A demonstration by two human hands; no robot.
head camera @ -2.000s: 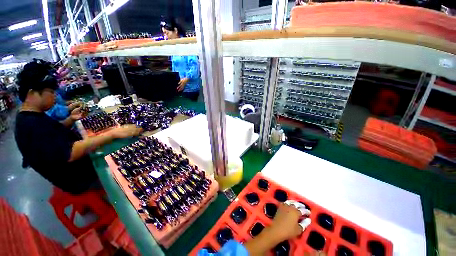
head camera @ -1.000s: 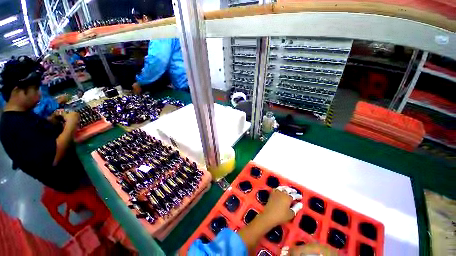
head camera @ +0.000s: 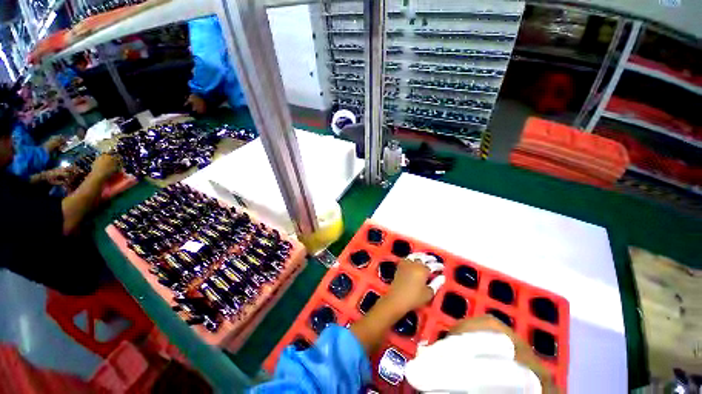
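Observation:
A red-orange tray holds rows of square glossy black watch heads in its pockets. One silvery-faced piece shows near the lower edge. My left hand, in a blue sleeve, rests over the tray's upper middle. Its white-covered fingertips are bent down at a pocket; what they touch is hidden. My right hand is low over the tray's lower right, cut off by the bottom edge. A large white shape covers its fingers; whether it is a wipe or finger covering cannot be told.
A white sheet lies behind the tray. At left are a pinkish tray of packed black-gold pieces, a metal post, a yellow item and a white bin. A wooden board is right. A person in black sits left.
The view has shifted, so the bench appears further left and higher. My right hand has come further into view over the tray, with the large white shape. My left hand stays around the same pocket.

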